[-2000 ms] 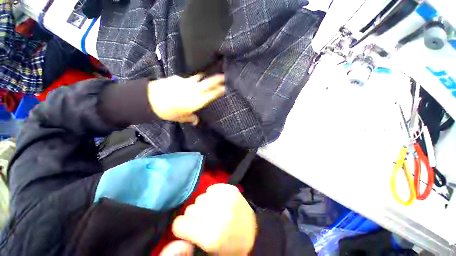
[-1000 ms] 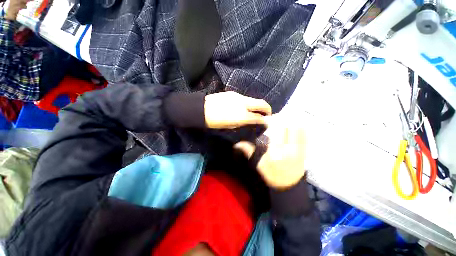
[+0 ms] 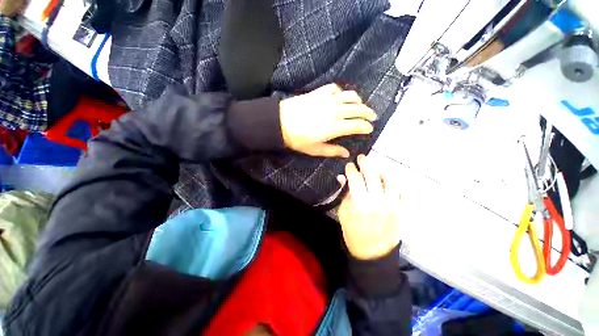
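A dark grey checked garment piece (image 3: 322, 59) spreads over the table, with a plain dark cloth strip (image 3: 249, 49) lying on it. My left hand (image 3: 325, 121) lies on the checked cloth near its right edge, palm down, fingers stretched to the right and slightly apart. My right hand (image 3: 369, 213) is just below it at the cloth's edge, fingers pointing up. Its thumb is by a thin pale edge of the cloth; whether it pinches the cloth cannot be told. The presser foot area (image 3: 437, 69) is up and to the right, away from both hands.
The white sewing machine head (image 3: 565, 85) is at upper right. Scissors (image 3: 542, 230) with yellow and red handles lie on the white table (image 3: 453, 210) at right, beside a slim metal tool. Piled clothing and blue bins are at left. A person's hand shows at the top left edge.
My left hand has come up from near my lap side to the cloth's right edge. My right hand has risen from my lap onto the table edge. The cloth's lower part now lies flatter.
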